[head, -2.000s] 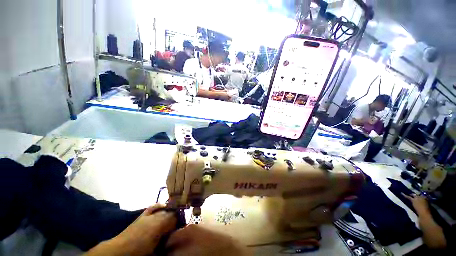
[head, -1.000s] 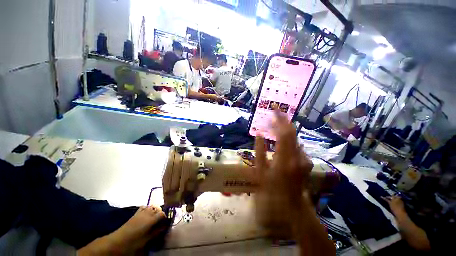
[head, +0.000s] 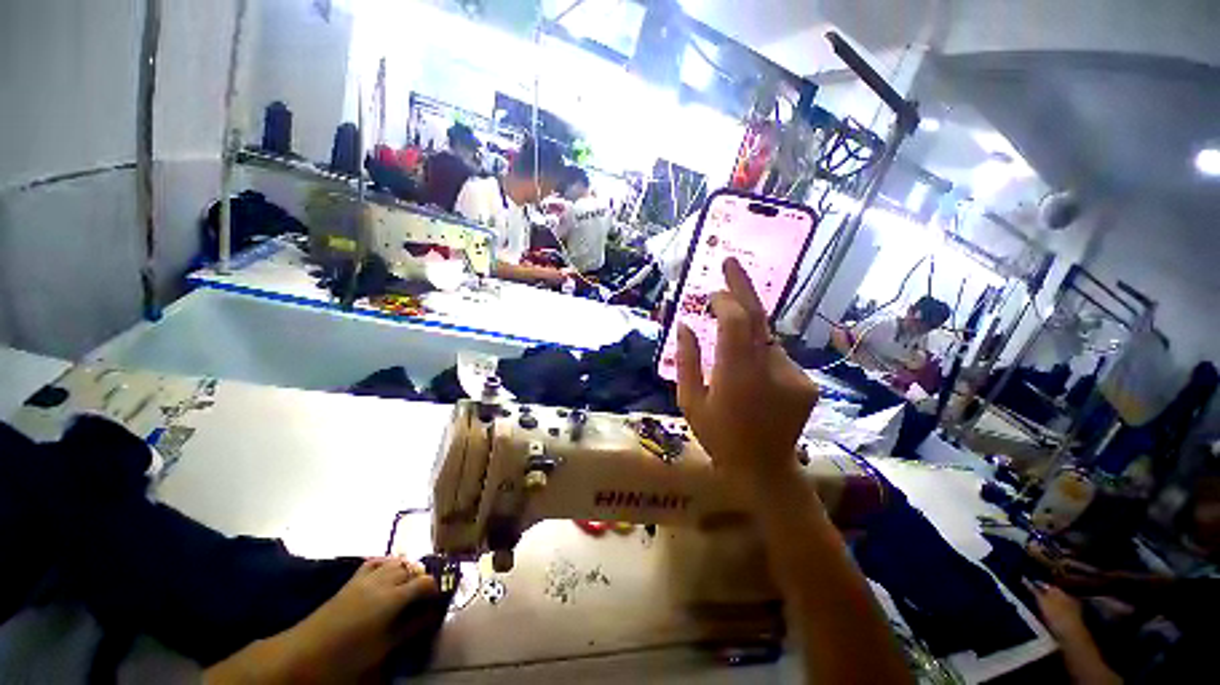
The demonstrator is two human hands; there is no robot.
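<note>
The smartphone (head: 739, 274) stands upright with a lit pink screen above and behind the sewing machine (head: 602, 488). My right hand (head: 743, 388) is raised in front of it, a finger at the screen, fingers apart and holding nothing. My left hand (head: 381, 609) rests on the dark garment piece (head: 241, 589) by the needle area, fingers closed on its edge. The garment spreads left across the table. The presser foot (head: 446, 573) is small and partly hidden beside my left fingertips.
Dark cloth (head: 937, 569) lies right of the machine, near another person's arm (head: 1077, 636). More dark cloth (head: 589, 368) is heaped behind the machine. Small red and yellow loops (head: 609, 527) show beneath the arm. A person in white (head: 495, 201) sits at a machine behind.
My right hand has gone from the needle area up to the phone, and its finger now meets the screen. My left hand has stayed at the cloth. The view has shifted slightly.
</note>
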